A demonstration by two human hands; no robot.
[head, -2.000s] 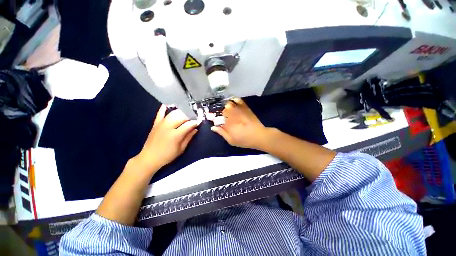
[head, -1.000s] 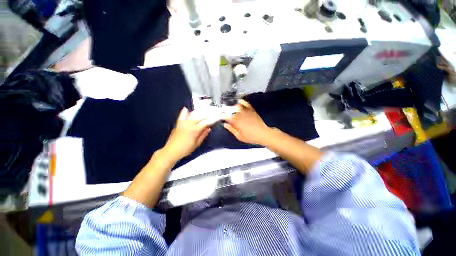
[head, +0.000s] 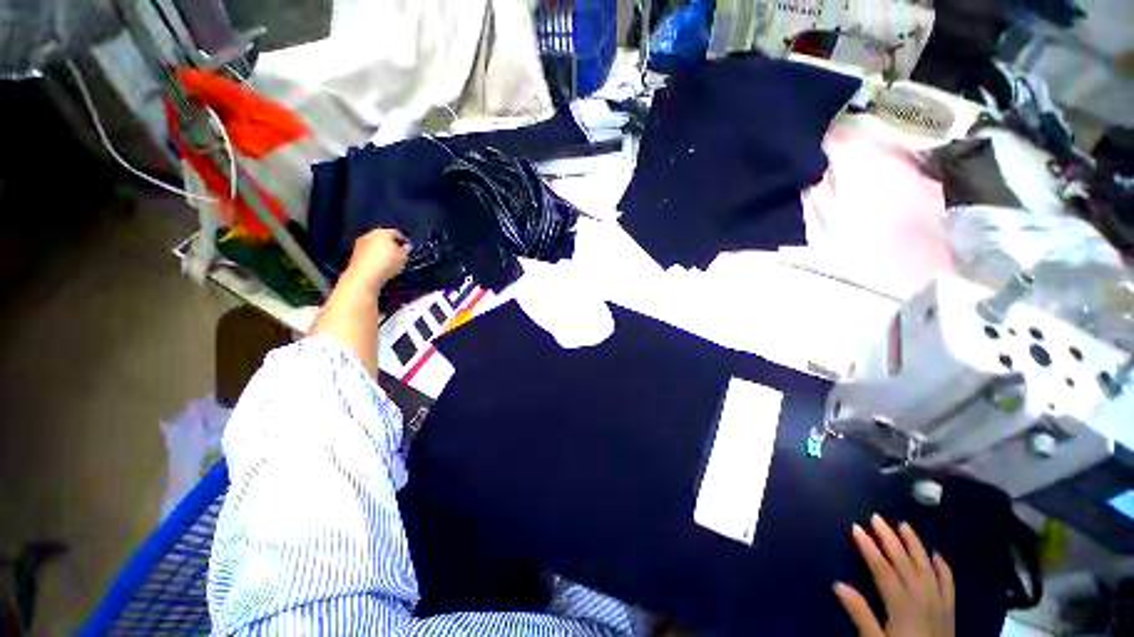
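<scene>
A dark garment panel lies across the machine table and hangs over its front edge. A white strip lies on it, left of the sewing machine head. My right hand rests on the panel near the front, fingers spread, cut off by the bottom edge. My left hand reaches to the far left, fingers curled at the edge of a black bundle of strips; whether it grips one is not clear. A white cloth piece lies at the panel's back edge.
Another dark cut piece lies behind, beside pink cloth. Orange-red cloth hangs near a metal stand at left. A blue basket is below left. White cloth and a blue crate are at the back.
The view has swung left. My left hand has left the needle area and reached to the black bundle. My right hand has moved off the needle onto the panel. The white strip now shows on the panel.
</scene>
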